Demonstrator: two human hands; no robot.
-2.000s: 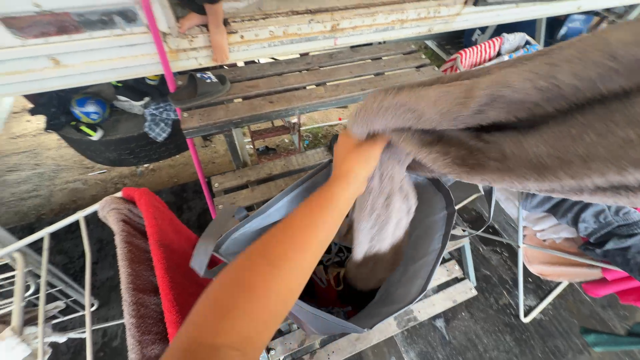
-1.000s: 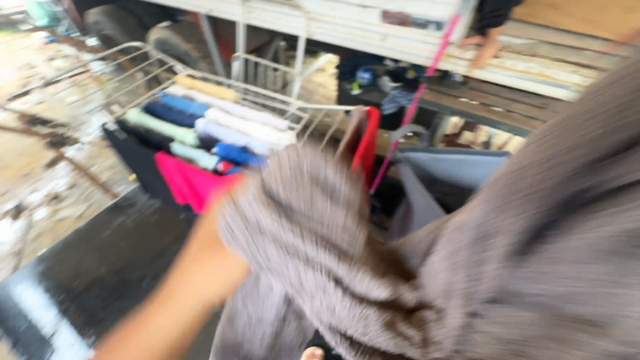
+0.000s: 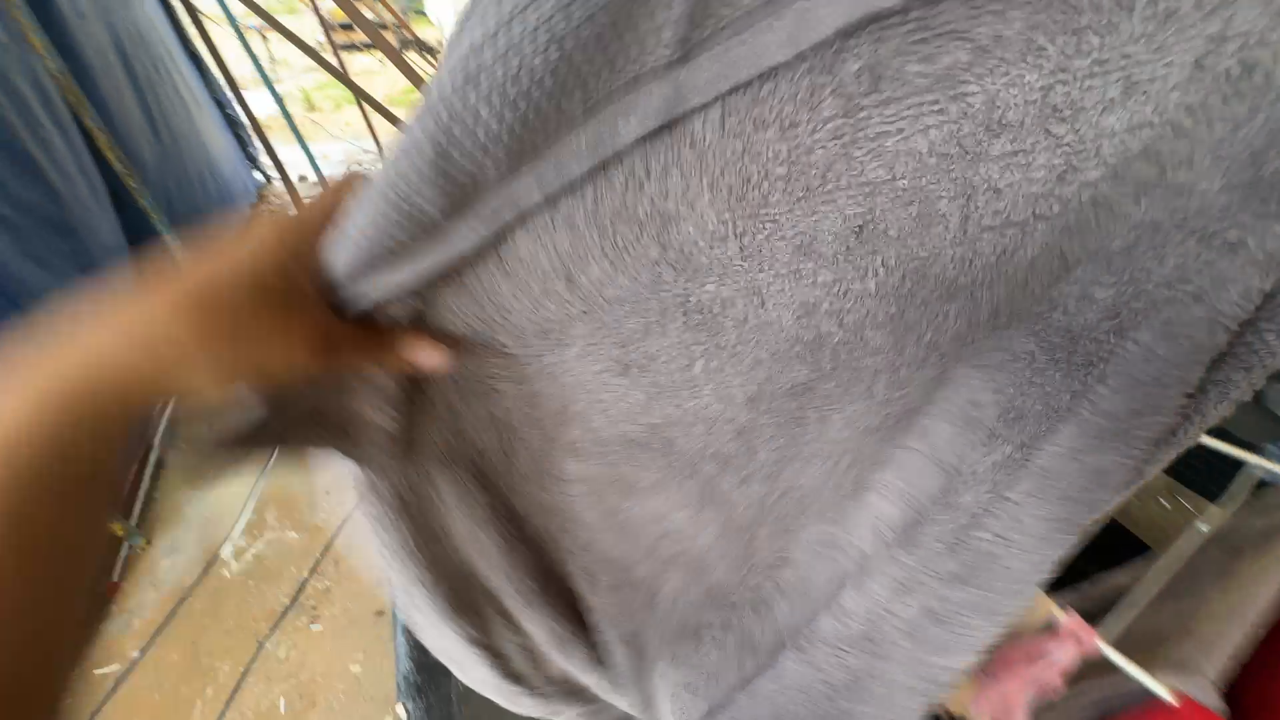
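A large grey-brown fleecy blanket (image 3: 780,330) fills the middle and right of the view. My left hand (image 3: 310,300), blurred, comes in from the left edge and grips the blanket's edge, with the cloth bunched and folded around the fingers. Below the hand the fabric hangs in deep creases, and a smoother, textured side shows along the top. My right hand is not in view; the blanket may be covering it.
Blue cloth (image 3: 130,130) hangs at the upper left beside slanting bars and cords. Stained flooring (image 3: 240,600) with dark lines lies at the lower left. Pink cloth (image 3: 1035,670), a thin white rod (image 3: 1135,670) and red fabric (image 3: 1260,680) show at the lower right.
The blanket, partly in the grey bag two seconds ago, is now out and spread across the view. The view has swung away from the bag and the bench.
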